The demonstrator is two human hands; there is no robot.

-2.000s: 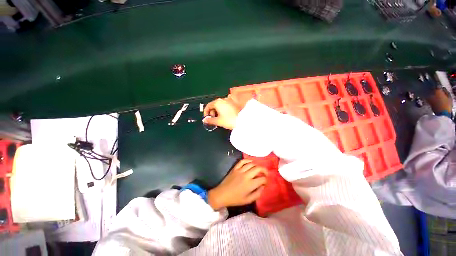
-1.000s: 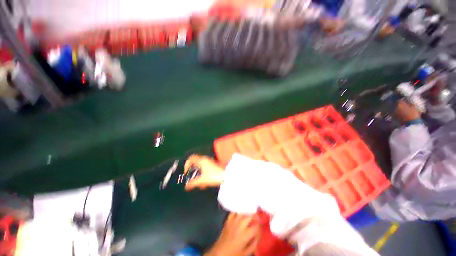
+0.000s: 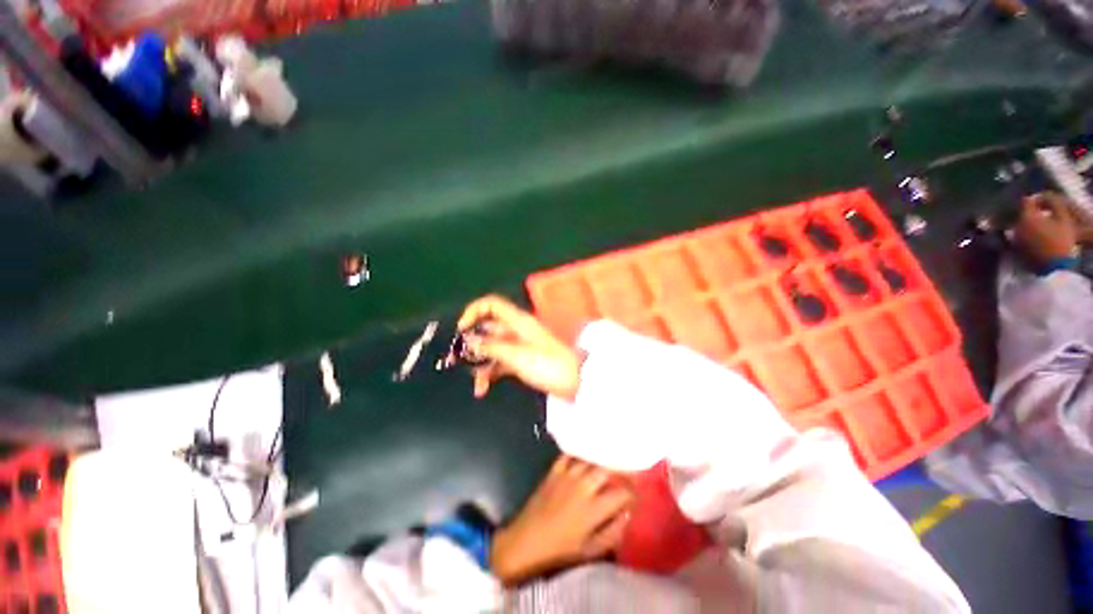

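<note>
My right hand [image 3: 515, 348] is above the far edge of the dark bench mat, with fingers bent around a small dark, shiny round unit [image 3: 476, 343]; blur hides its details. My left hand [image 3: 566, 523] rests low in front of me, knuckles up, near my right sleeve; whether it holds anything is hidden. The red blister tray [image 3: 767, 324] lies to the right, partly under my right sleeve. Several dark round units [image 3: 850, 281] sit in its far right pockets.
A small reddish shiny piece [image 3: 354, 268] lies on the green belt [image 3: 216, 288]. White strips [image 3: 417, 350] lie along the mat's far edge. Papers and a black cable [image 3: 216, 451] are at left, beside another red tray [image 3: 26, 528]. Another person's hand [image 3: 1048, 226] is at right.
The view tilted up, then partly back down. My right hand stays near the mat's far edge, its fingers now more spread around the unit. My left hand stays low in front.
</note>
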